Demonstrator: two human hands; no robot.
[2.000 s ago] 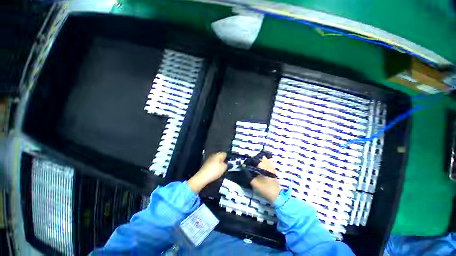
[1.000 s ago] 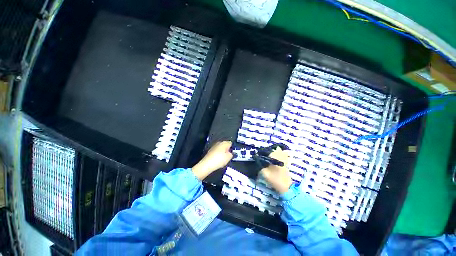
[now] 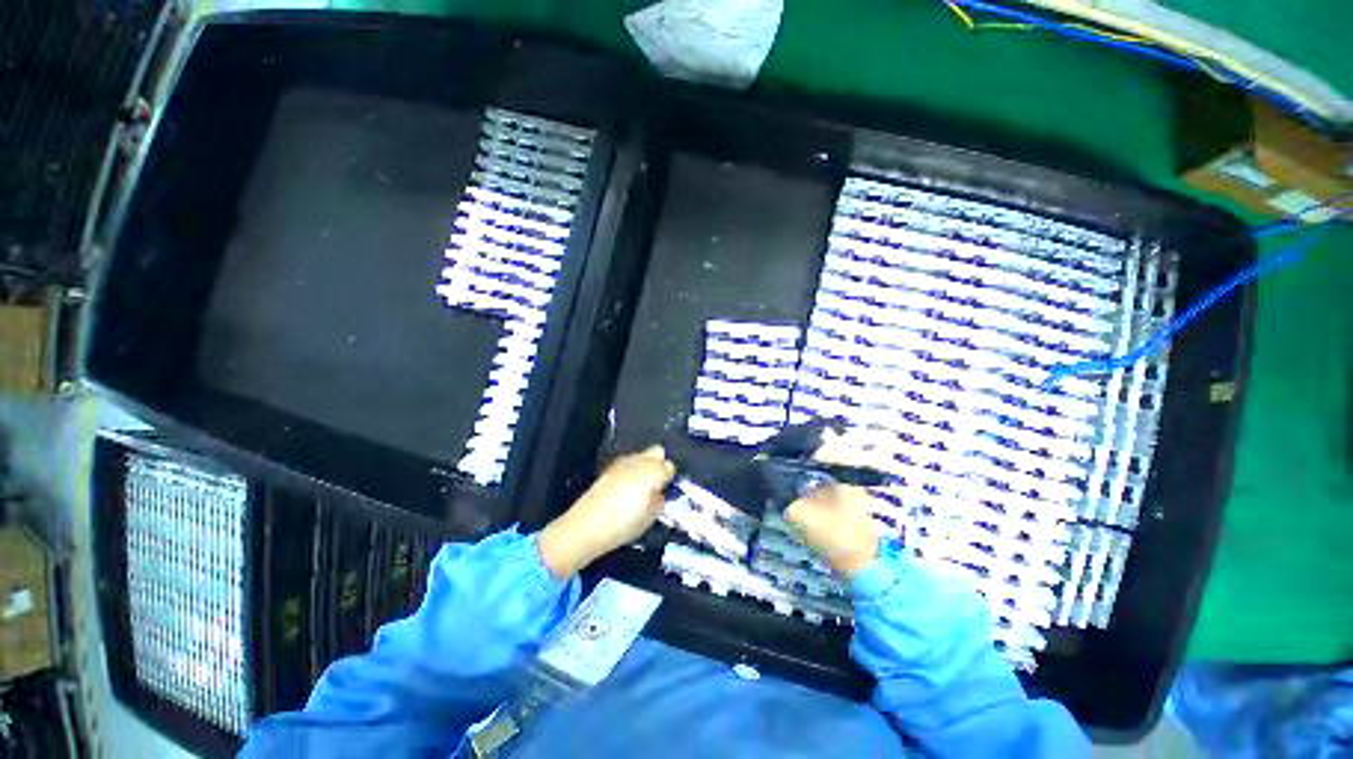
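My left hand has its fingertips pinched on a part of which only a dark, blurred shape shows between the hands. My right hand is closed on a black plier-like tool, whose end points toward the left fingertips. Whether the tool touches the part cannot be told. Both hands are over the lower left of the right black tray. Silver-white toothed parts lie there in tight rows, with a small block of them above the hands and tilted ones just below.
The left black tray holds more parts along its right side. A lower tray holds pale rows at bottom left. A blue line crosses the right tray's edge. A crumpled white wrap and a brown carton are behind.
The held part showed white with dark spots and now looks dark. The hands stay close together at the same part of the tray. The view has shifted a little.
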